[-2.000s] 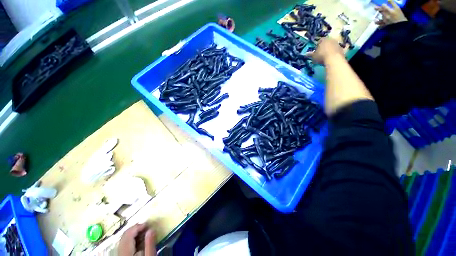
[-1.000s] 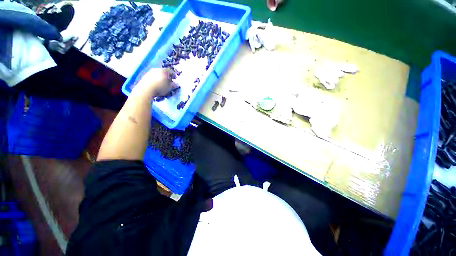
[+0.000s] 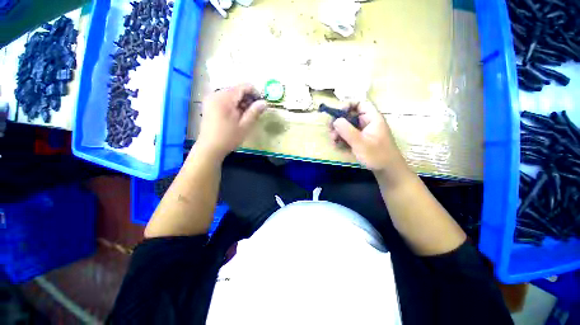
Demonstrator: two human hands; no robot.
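My right hand [image 3: 365, 133] holds a black moulded part [image 3: 337, 113] between thumb and fingers; its narrow end points up and left. My left hand [image 3: 232, 117] holds small dark fittings [image 3: 250, 98] at its fingertips; how many cannot be told. Both hands are above the front of the tan cardboard mat [image 3: 420, 82], apart from each other. A round green item [image 3: 274, 90] lies just right of my left fingertips. Torn pale scraps [image 3: 305, 98] lie between the hands.
A blue tray [image 3: 181, 82] of small dark fittings stands at left. Another blue tray [image 3: 498, 127] with long black parts stands at right. A heap of dark pieces [image 3: 46, 70] lies at far left. White crumpled cloth [image 3: 343, 16] lies at the back.
The view has turned to the mat's middle. My left hand has left the left tray with small dark fittings. My right hand has come into view with a black part.
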